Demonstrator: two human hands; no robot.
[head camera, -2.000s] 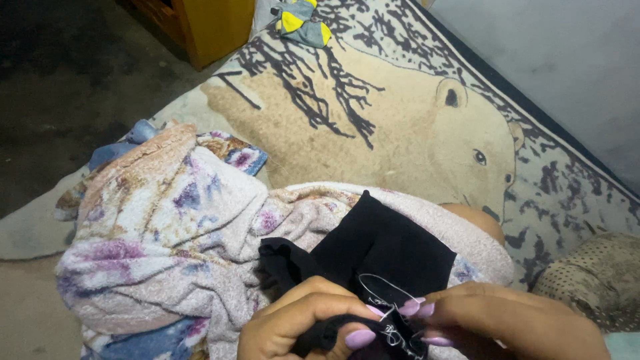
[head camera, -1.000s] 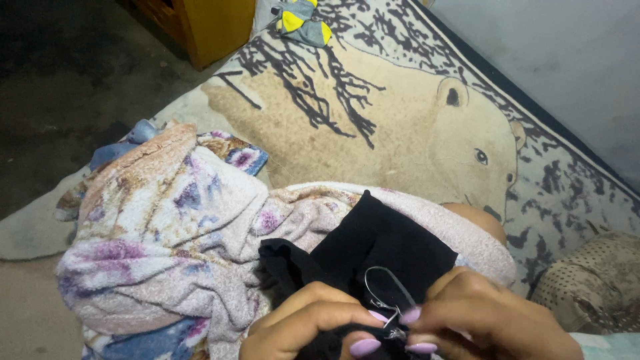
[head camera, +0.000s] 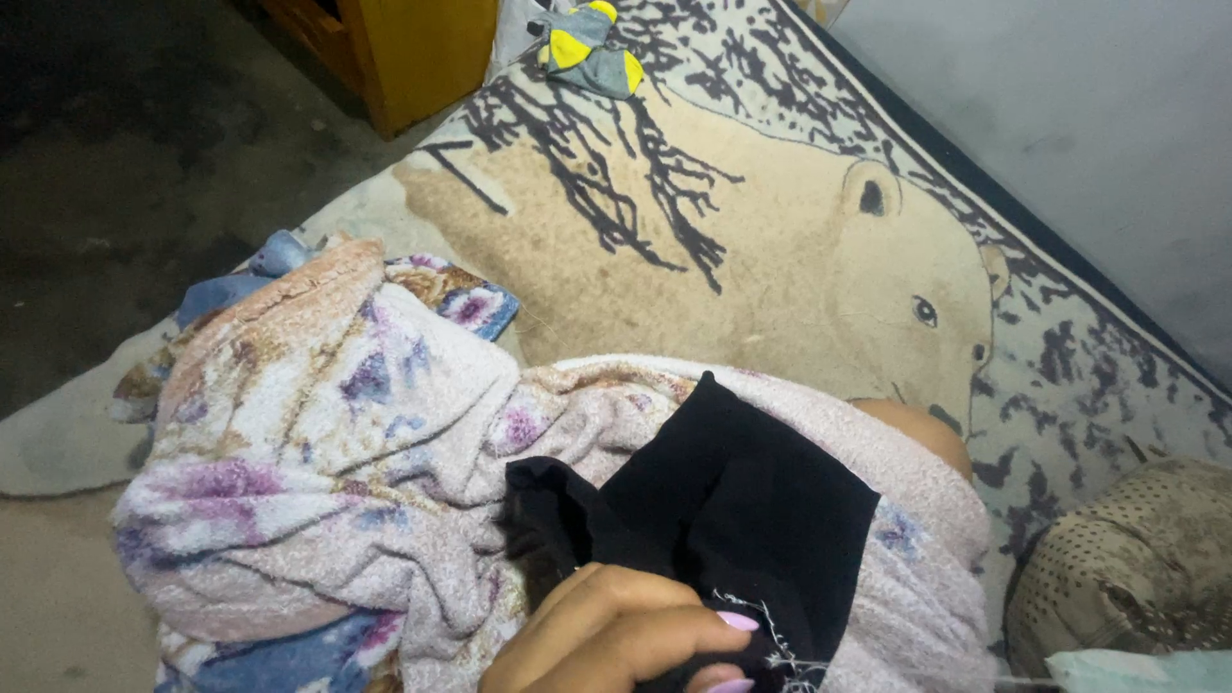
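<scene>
A black cloth (head camera: 770, 500) lies over the floral fleece blanket (head camera: 318, 462) that covers the person's lap. At the bottom, my left hand (head camera: 626, 635), with pale pink nails, pinches the black cloth between thumb and fingers. Beside its fingertips, loose white thread (head camera: 756, 611) runs in a line over the cloth and bunches up near the bottom edge. My right hand is out of the frame. No needle can be made out.
Beneath lies a blanket with a polar bear design (head camera: 770, 260). Grey and yellow socks (head camera: 587, 53) are at the top, near orange wooden furniture (head camera: 423, 58). A dotted beige cushion or bag (head camera: 1126, 558) rests at the right, by a pale wall (head camera: 1059, 125).
My right hand, earlier close against my left hand at the thread, has left the view. The thread loop that stood up between the hands no longer shows. My left hand still grips the cloth.
</scene>
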